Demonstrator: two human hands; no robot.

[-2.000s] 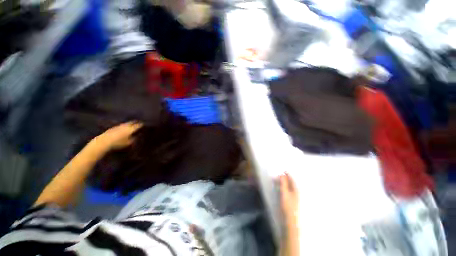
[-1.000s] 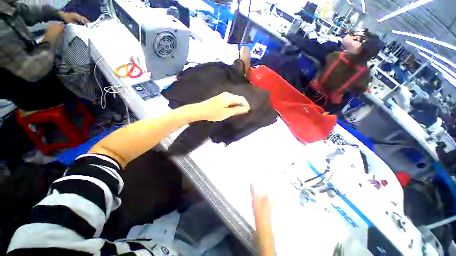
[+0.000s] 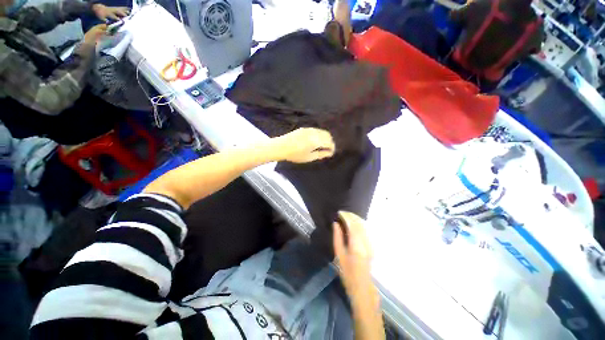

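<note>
A dark brown garment piece (image 3: 332,179) lies over the front edge of the white table, between my two bare hands. My left hand (image 3: 310,145) pinches its upper part, beside the stack of garment pieces (image 3: 298,80). My right hand (image 3: 351,236) holds its lower right edge near the table's measuring scale; the fingertips are partly hidden. The white sewing machine (image 3: 511,226) with a blue stripe stands to the right, its needle area not clear. Black thread snips (image 3: 495,312) and a thin silver tool lie at the lower right.
A red cloth (image 3: 431,89) lies behind the stack. A grey box with a fan (image 3: 215,30), orange-red scissor loops (image 3: 179,66) and a control box (image 3: 205,91) are at the upper left. Another person's hands (image 3: 106,20) are beyond. Brown cloth (image 3: 225,232) hangs over my lap.
A garment piece now stretches from the stack towards me. My right hand has gone from empty above the table to holding its lower edge. The view has shifted.
</note>
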